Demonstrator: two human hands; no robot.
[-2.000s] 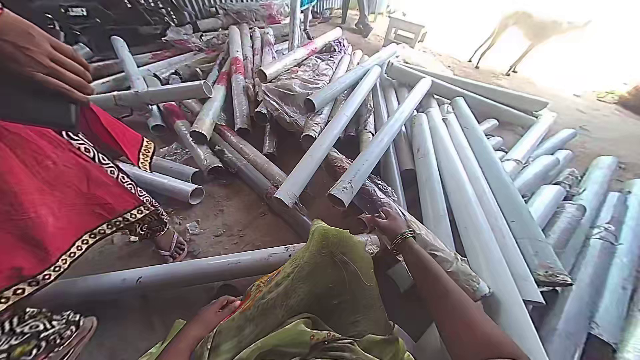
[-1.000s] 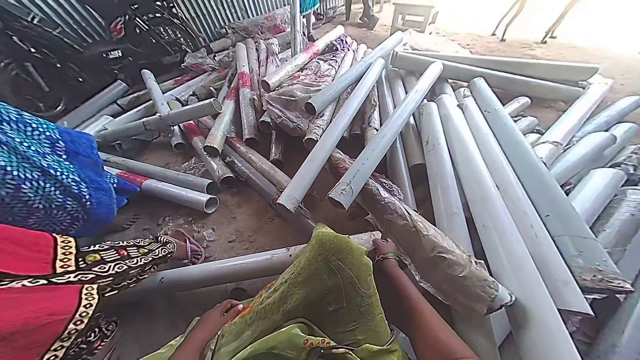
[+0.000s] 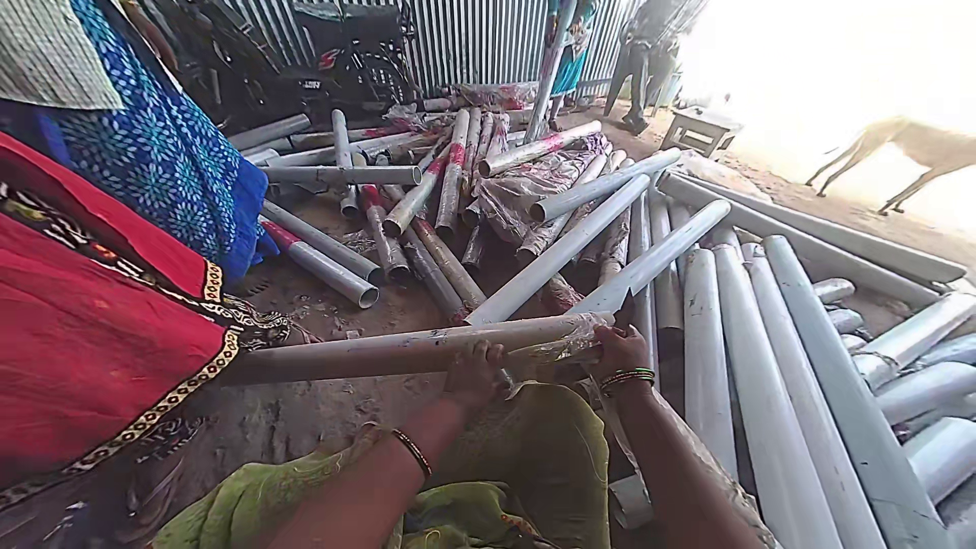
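A long grey pipe [image 3: 366,352] lies crosswise in front of my lap, its right end partly covered by clear, wrinkled plastic film [image 3: 564,341]. My left hand [image 3: 476,370] has its fingers curled on the near side of this pipe, left of the film. At the pipe's right end, my right hand [image 3: 621,354], with bangles at the wrist, pinches the film. A dark pointed thing [image 3: 626,311] shows just above the right fingers; what it is cannot be told. Below the right forearm runs a film-wrapped pipe [image 3: 698,450], partly hidden.
Many grey pipes [image 3: 770,396] lie at the right, and a jumbled pile with film [image 3: 518,202] lies ahead. A person in red cloth [image 3: 99,320] and another in blue cloth [image 3: 168,145] are close at left. Behind are motorcycles [image 3: 351,61], a stool [image 3: 698,130] and an animal [image 3: 900,152].
My left hand has moved from my lap onto the crosswise pipe. My right hand, earlier by the pipe's end, now grips film there. The blue cloth has come into view since the oldest frame.
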